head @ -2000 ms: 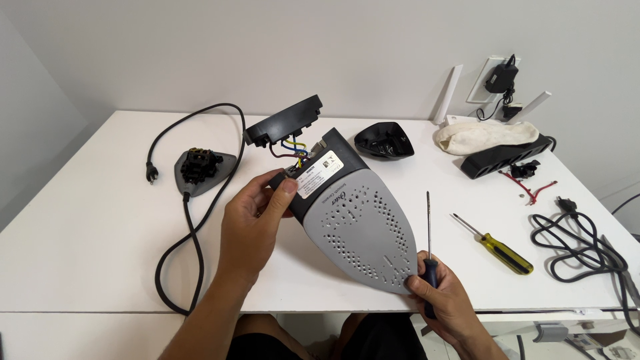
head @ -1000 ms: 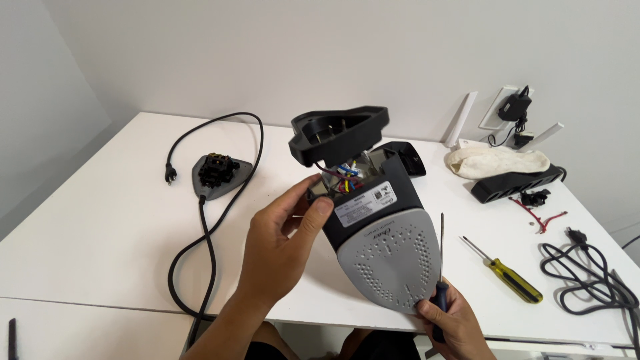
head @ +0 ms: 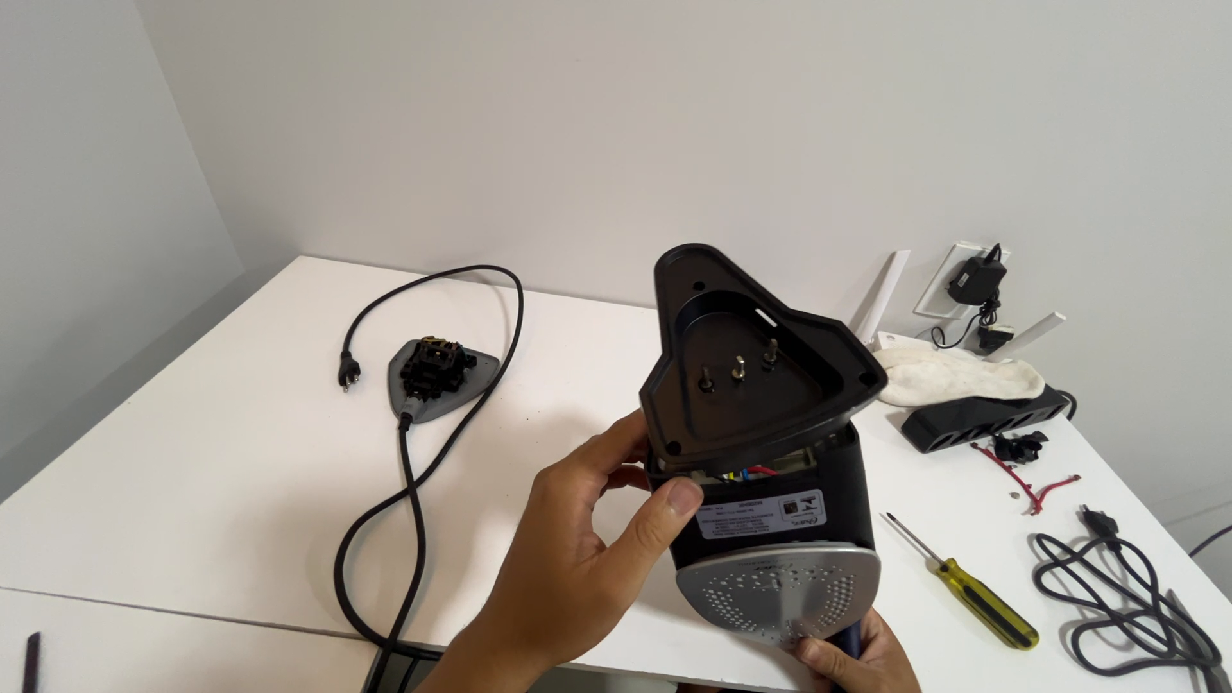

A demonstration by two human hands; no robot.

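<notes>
My left hand [head: 597, 539] grips the dark rear housing of a clothes iron [head: 780, 587], its thumb beside a printed label. The iron's perforated grey soleplate faces me, its tip low. My right hand [head: 857, 659] holds that tip, along with a screwdriver whose dark handle shows only in part. A black plastic end cover [head: 760, 356] with three metal pins sits over the housing's open end; coloured wires [head: 756, 473] show in the gap beneath it. Left on the table lies a grey cordless-iron base plate [head: 472, 371] with a black connector block and power cord.
Right of the iron lie a yellow-and-black screwdriver [head: 987, 602], a coiled black cord [head: 1145, 616], red wires [head: 1030, 486] and a black power strip [head: 982, 420]. Behind the strip is a white cloth [head: 962, 377]. An adapter [head: 977, 279] is plugged into the wall outlet.
The iron has been tilted, so its soleplate looks foreshortened. The black end cover has turned from edge-on to showing its pinned recess, and now sits nearer the housing. Both hands still hold the iron.
</notes>
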